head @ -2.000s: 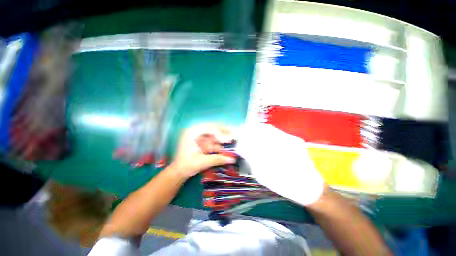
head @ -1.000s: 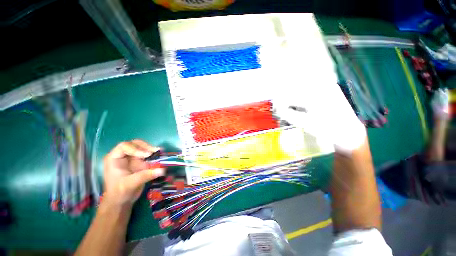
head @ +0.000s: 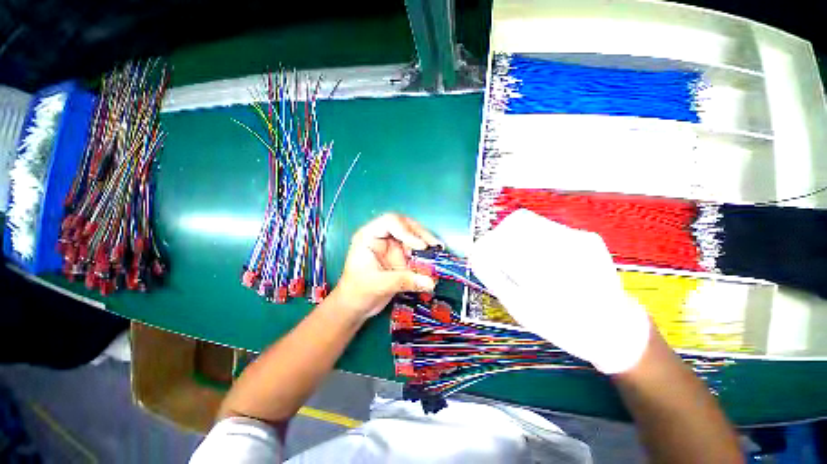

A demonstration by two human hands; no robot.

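Note:
My bare left hand (head: 376,267) is closed on a small red connector housing (head: 423,269) with several coloured wires leaving it to the right. My white-gloved right hand (head: 562,281) is over those wires, just right of the housing; its fingertips are hard to make out, so its grip cannot be told. A pile of harnesses (head: 490,347) with red and dark housings lies below both hands. The cream-white wire tray (head: 626,27) is to the right, with blue wires (head: 603,89), red wires (head: 648,227), yellow wires (head: 676,313) and black wires (head: 780,243).
Two fanned harness bundles lie on the green bench, one mid-left (head: 295,208) and one far left (head: 113,190). A blue bin (head: 63,172) holds small white parts. A metal rail and post (head: 433,54) stand behind. An open cardboard box (head: 168,376) is below the bench edge.
My right hand has come back from the tray's right side to beside my left hand. The view has turned left; the left hand still holds the housing.

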